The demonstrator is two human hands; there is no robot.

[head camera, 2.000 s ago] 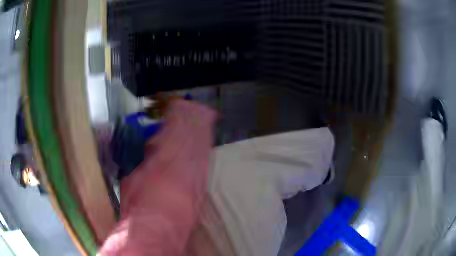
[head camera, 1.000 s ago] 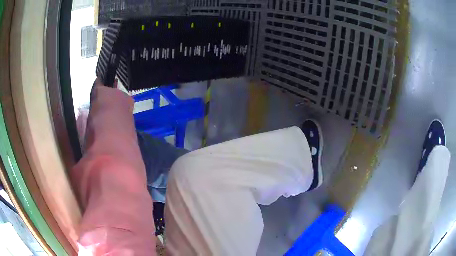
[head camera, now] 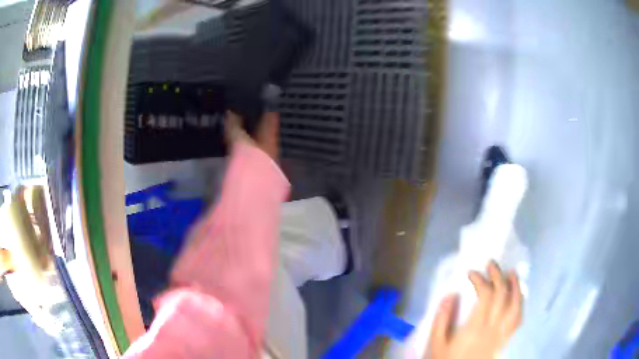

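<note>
My left hand, in a pink sleeve, reaches up from the lower left. It is closed on the near end of a dark flat tray-like object, blurred and tilted above the slotted black surface. The fingers are partly hidden by blur. A black stack with rows of small white and yellow marks stands to the left of this hand. My right hand is at the lower right with fingers spread and nothing in it, over a white trouser leg.
A slotted black surface lies beyond my left hand, bordered by yellow-brown floor tape. Blue frame parts are below. The table edge with a green strip runs down the left. Part of another person's hand shows at the far left.
My left hand has moved from beside the marked black stack to the right, with the dark object now in it. My right hand has come into view. The view has shifted.
</note>
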